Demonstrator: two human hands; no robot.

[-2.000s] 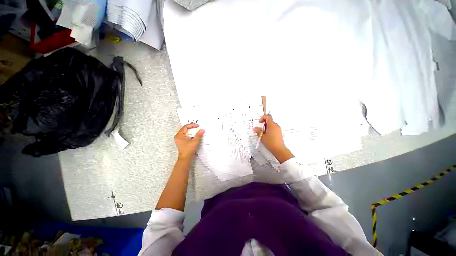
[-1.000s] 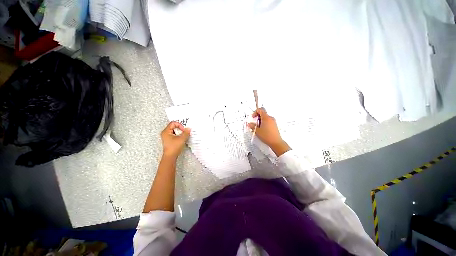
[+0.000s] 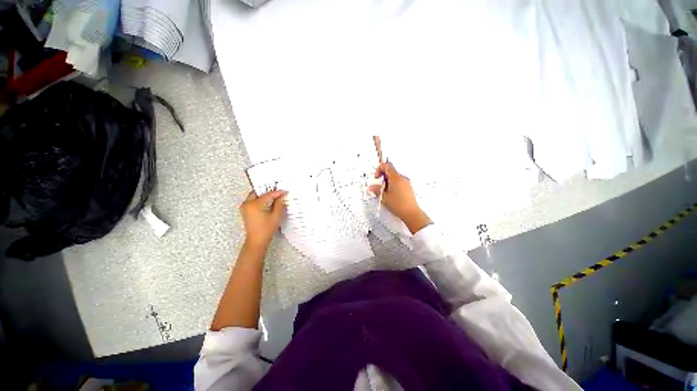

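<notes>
White cut panels [image 3: 367, 84] lie in a large stack over the table, with striped layer edges near me. A pale marking template [image 3: 336, 172] with dark marks and small dots lies on their near left corner. My left hand [image 3: 263, 214] pinches the template's left end between thumb and fingers; that end looks slightly raised. My right hand [image 3: 399, 200] holds a thin brown-tipped pencil [image 3: 377, 145], pointing away from me, at the template's right end. Whether the pencil touches the cloth is washed out by glare.
A black plastic bag [image 3: 76, 164] sits at the left, with a small white tag [image 3: 155, 221] beside it. Rolled white panels [image 3: 157, 27] lie at the back left. The speckled table [image 3: 122, 282] curves along its near edge. Yellow-black tape [image 3: 604, 260] marks the floor at right.
The view has shifted, so the things sit further left in it. My left hand has closed on the template's left end, which now looks lifted. My right hand keeps the pencil at the right end.
</notes>
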